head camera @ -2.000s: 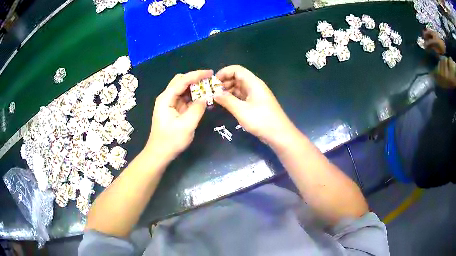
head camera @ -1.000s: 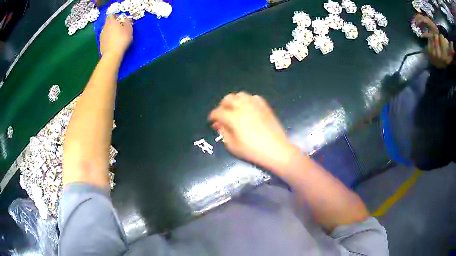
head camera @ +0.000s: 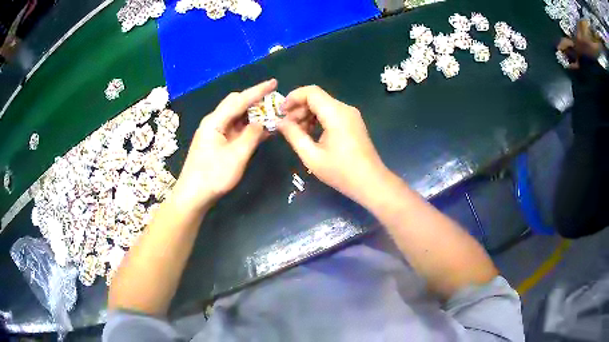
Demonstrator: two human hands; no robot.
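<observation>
A white housing (head camera: 266,112) with brass-coloured specks is held between both hands above the dark green bench top. My left hand (head camera: 224,143) grips it from the left with thumb and fingers. My right hand (head camera: 330,133) is at its right side, with thumb and fingertips on it. The fingers hide its edges, and whether the right fingers hold a small part cannot be told. A few thin white inserts (head camera: 298,182) lie on the bench below the hands.
A large heap of housings (head camera: 100,187) covers the bench at left, with a crumpled clear bag (head camera: 47,274) beside it. A blue sheet (head camera: 267,27) bearing housings lies beyond. Loose housings (head camera: 443,45) lie at back right. Another person's hand (head camera: 582,45) is at far right.
My left hand has come back from the housings on the blue sheet, and a housing is now between both hands. My right hand has moved up from the inserts. The conveyor housings have shifted.
</observation>
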